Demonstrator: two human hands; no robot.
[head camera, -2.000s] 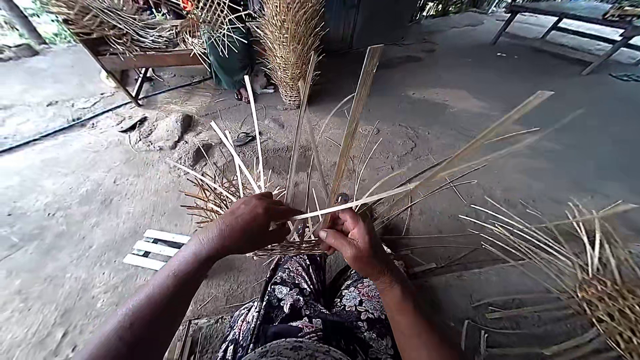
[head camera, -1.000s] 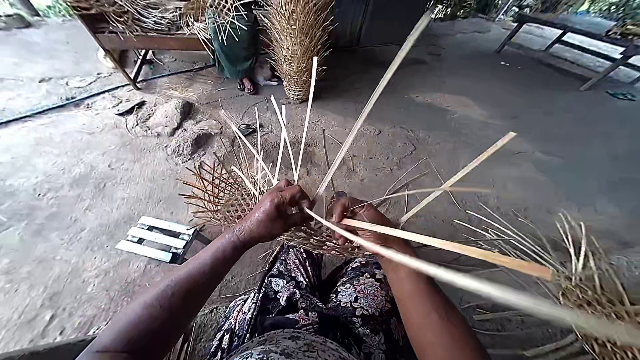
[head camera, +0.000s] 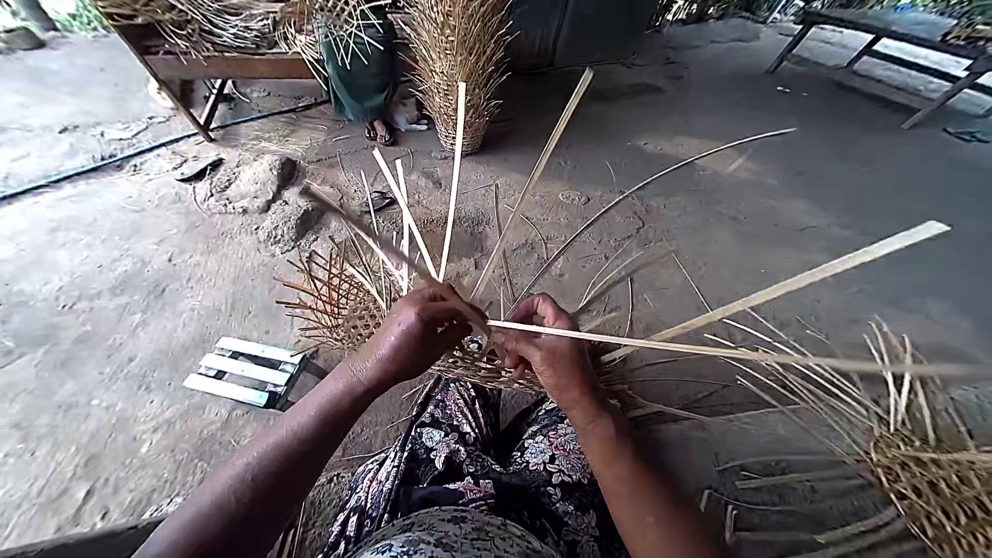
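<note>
A partly woven basket (head camera: 496, 367) of cane or bamboo strips rests at my lap, with several loose strips fanning up and outward from it. My left hand (head camera: 422, 329) pinches a darker, motion-blurred strip (head camera: 372, 236) that slants up to the left. My right hand (head camera: 546, 341), close beside it, has its fingers curled at the basket's edge, where a long pale strip (head camera: 659, 342) runs out to the right across the hand. Another wide strip (head camera: 814, 273) slants up to the right behind it. The fingertips partly hide where the strips cross.
A small slatted white stool (head camera: 244, 370) stands on the ground at left. An openwork woven piece (head camera: 333, 302) lies beyond my left hand. More woven work (head camera: 930, 473) is at lower right. A tall basket (head camera: 457, 70) stands ahead, beside a seated person in a green garment (head camera: 356, 74) and a table (head camera: 232, 67).
A darker strip now slants up to the left from my left hand. The long pale strip extending right lies flatter than one second ago. Both hands stay close together at the basket.
</note>
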